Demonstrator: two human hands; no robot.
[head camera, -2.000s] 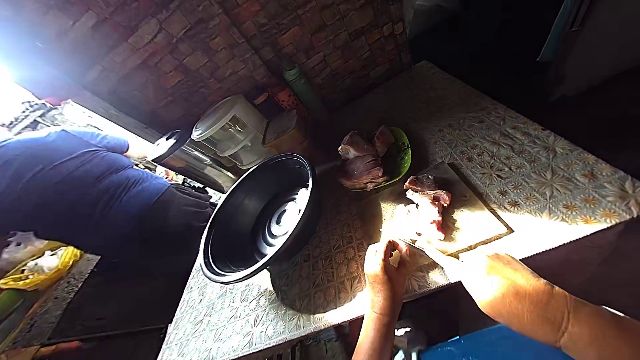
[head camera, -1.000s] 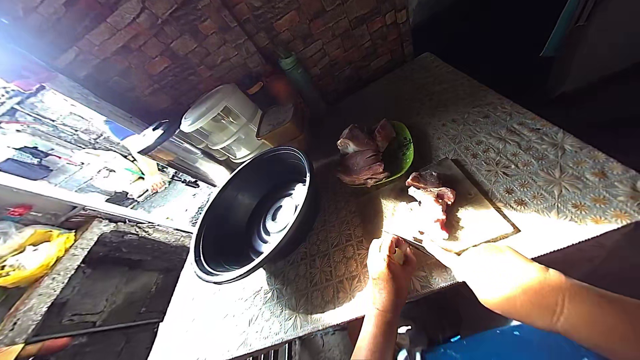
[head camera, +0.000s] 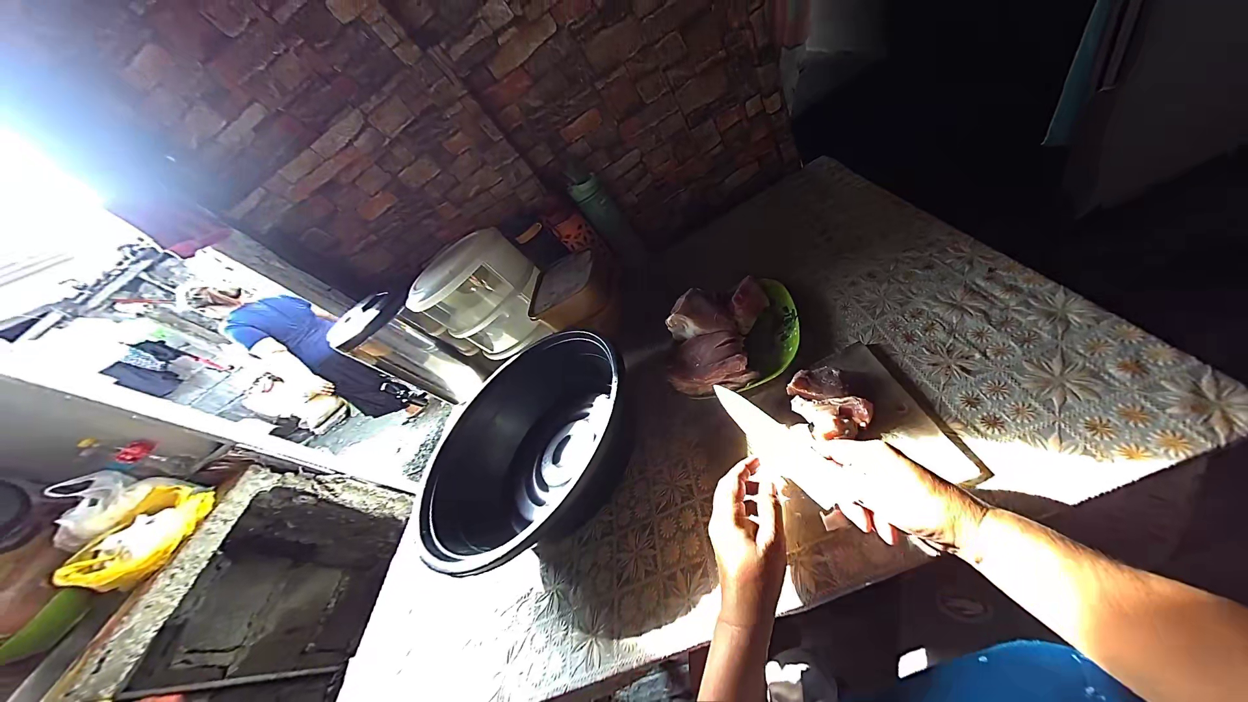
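Observation:
My right hand (head camera: 892, 487) is closed on a knife (head camera: 760, 429), its pale blade pointing up and left over the table's near part. Just left of it, my left hand (head camera: 749, 517) is raised with curled fingers near the blade; glare hides whether it holds anything. Pieces of raw meat (head camera: 829, 400) lie on a cutting board (head camera: 921, 419) beyond my right hand. A small pinkish piece shows below that hand. More raw meat (head camera: 707, 361) rests on a green plate (head camera: 785, 336) behind the board. A large black basin (head camera: 453, 507) stands tilted in view to the left.
The table (head camera: 1014, 331) has a patterned cover. Behind the basin are clear plastic containers (head camera: 478, 288), a brown box (head camera: 575, 292) and a green bottle (head camera: 597, 203) by the wall. A person in blue (head camera: 283, 331) is outside at left. A yellow bag (head camera: 141, 546) lies at lower left.
The knife and my right hand have risen from the board and moved left, toward my left hand. The person in blue, large at left two seconds ago, now appears farther off outside.

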